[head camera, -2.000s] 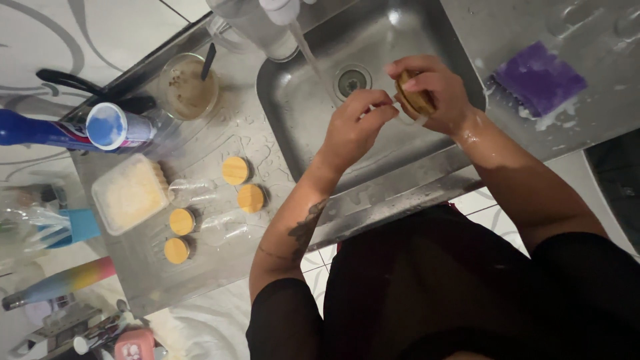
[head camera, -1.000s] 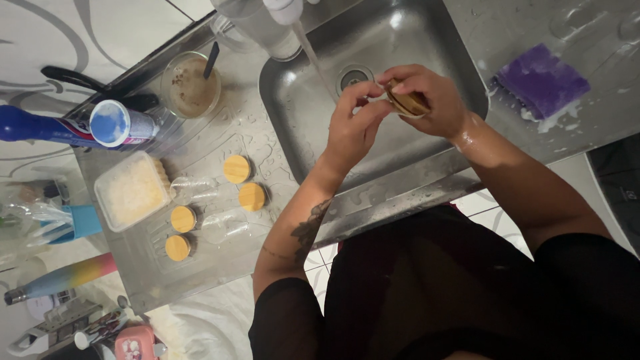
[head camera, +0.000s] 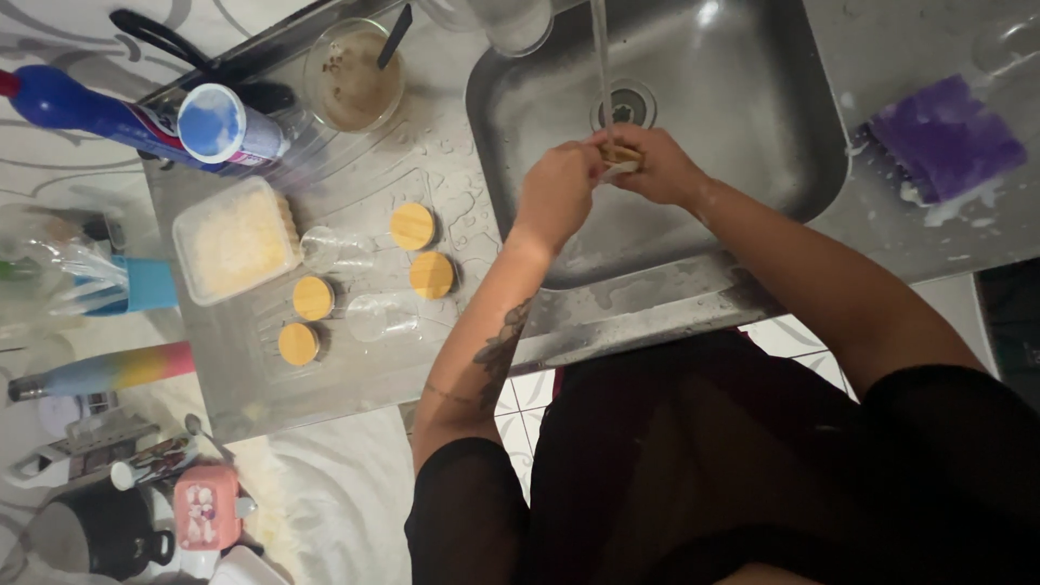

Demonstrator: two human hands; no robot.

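Note:
Over the steel sink (head camera: 731, 122), both my hands grip a small round wooden lid (head camera: 621, 154) with a pale rim, under the running tap water (head camera: 602, 65). My left hand (head camera: 561, 191) holds its left side, and my right hand (head camera: 662, 166) its right side. Left of the sink, several round wooden lids, one of them nearest the basin (head camera: 413, 227), stand on the steel drainboard. Beside them lie clear glass jars, one lower (head camera: 382, 317) and one upper (head camera: 335, 249). A wet purple sponge (head camera: 946, 140) with suds lies right of the sink.
A glass bowl (head camera: 354, 77) of brownish liquid with a dark-handled utensil, a plastic tub (head camera: 236, 241), a white-and-blue cup (head camera: 213, 123) and a blue bottle (head camera: 69, 101) stand at the left. A clear container (head camera: 520, 24) is at the sink's upper left corner. A multicoloured bottle (head camera: 106, 370) lies farther left.
Both hands have moved with the wooden lid to beneath the running water; earlier they held it to the right of the stream.

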